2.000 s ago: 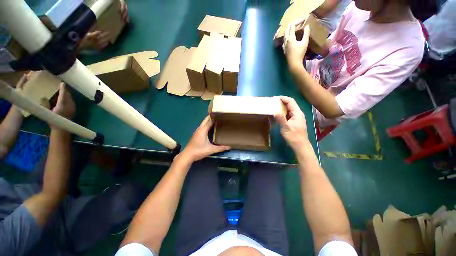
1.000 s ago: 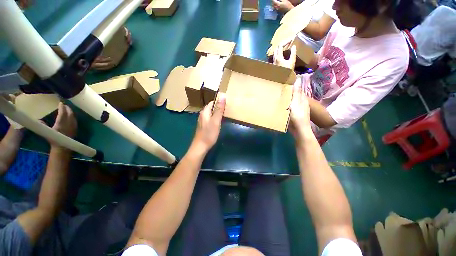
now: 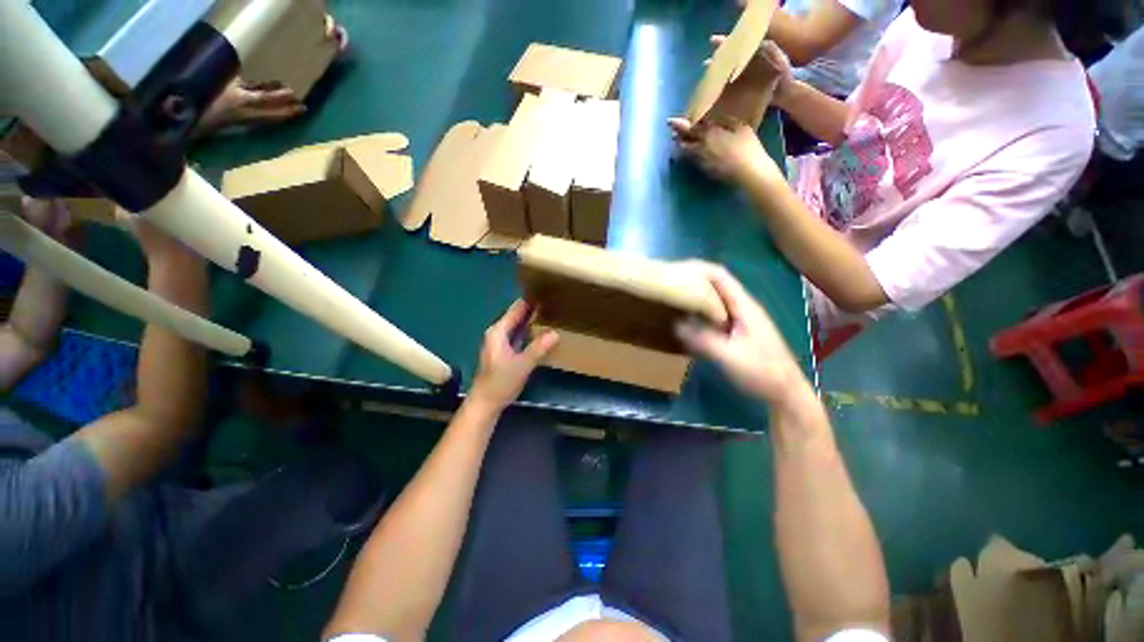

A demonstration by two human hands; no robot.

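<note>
A brown cardboard box (image 3: 615, 357) is at the near edge of the bench in front of me, its lid panel raised over a dark hollow. My left hand (image 3: 512, 357) holds its left end, with the thumb on the near side. My right hand (image 3: 740, 336) is slightly blurred and grips the right end of the lid part, fingers at the opening. The inside of the box is mostly in shadow.
Grouped part-folded boxes (image 3: 552, 163) stand mid-bench, with another box (image 3: 307, 194) to their left. Cream pipes (image 3: 314, 301) rise at left. A person in a pink shirt (image 3: 966, 163) handles cardboard at right. A red stool (image 3: 1079, 345) and stacked blanks (image 3: 1029, 596) are further right.
One second ago the box was held further forward with its open inside facing me. It has come back to the near bench edge, with the lid part now tilted over the hollow.
</note>
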